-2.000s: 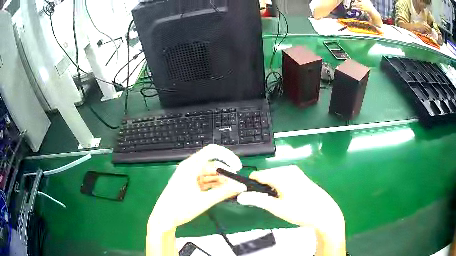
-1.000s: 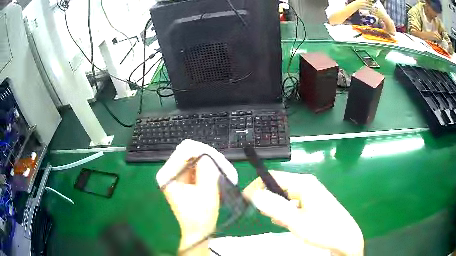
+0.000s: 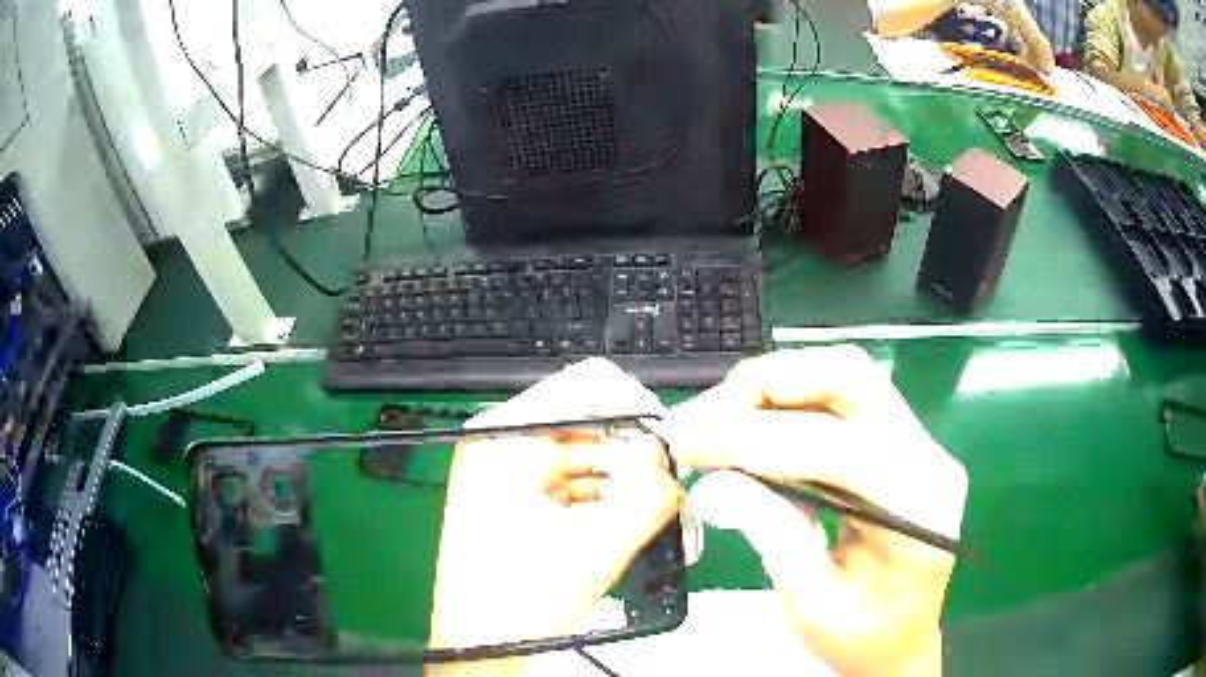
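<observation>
A black phone middle frame [image 3: 258, 562] is held up flat in front of me, its solid patch with camera holes at the left and its middle open. My left hand [image 3: 562, 516] is behind and through the open part, gripping the right end of the frame. My right hand [image 3: 833, 489] holds a thin dark pen-length tool [image 3: 880, 513] like a pencil, its fingertips at the frame's upper right corner. The tool's tip is hidden by the fingers. A white sheet [image 3: 741, 635] lies under the hands.
A black keyboard [image 3: 542, 318] and computer case [image 3: 582, 119] stand ahead. Two dark red-brown speakers [image 3: 853, 185] are right of them. A black compartment tray [image 3: 1144, 238] is far right. Spare frames [image 3: 397, 456] lie behind the held frame. Other workers [image 3: 1137, 53] sit beyond.
The held frame is now spread flat to the left, where it was blurred and tilted before. My right hand has moved up to its corner, with the thin tool now showing to the right.
</observation>
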